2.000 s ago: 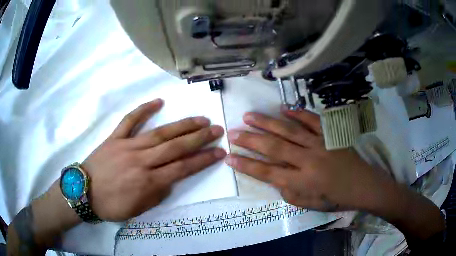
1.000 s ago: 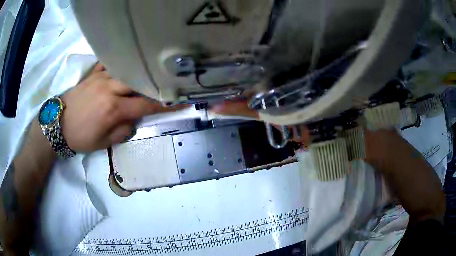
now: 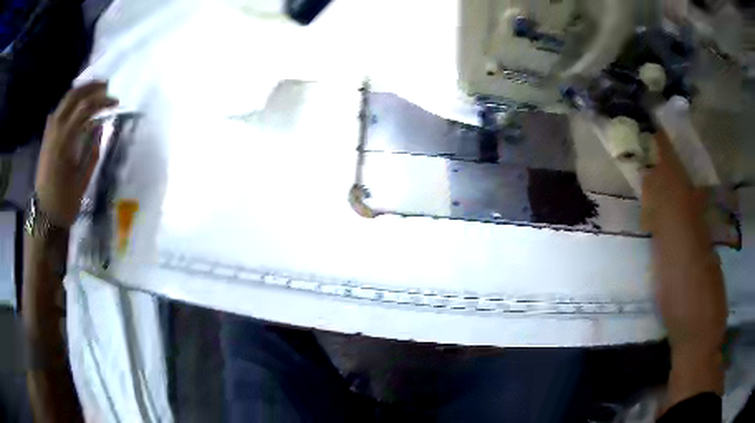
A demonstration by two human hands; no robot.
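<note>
My left hand (image 3: 73, 153) is at the far left edge of the table, blurred, with its fingers bent; whether it grips cloth is unclear. My right forearm reaches up on the right, and the hand is mostly hidden behind the tension knobs (image 3: 625, 138). The sewing machine head (image 3: 530, 49) is at the upper right, with the presser foot area (image 3: 488, 136) below it. The metal needle plate and slide cover (image 3: 488, 188) are uncovered. White cloth (image 3: 120, 339) hangs at the table's lower left; a pale strip (image 3: 691, 140) lies beside my right wrist.
The white table (image 3: 273, 223) has a printed ruler (image 3: 372, 293) along its front edge. An orange mark (image 3: 126, 221) and a dark, unclear item lie near my left hand. A dark bar end (image 3: 306, 8) is at the top. The wearer's dark-clothed legs are below the table.
The view has swung left, so the machine appears farther right. My left hand has moved from near the presser foot to the table's left edge. The cloth has left the foot area.
</note>
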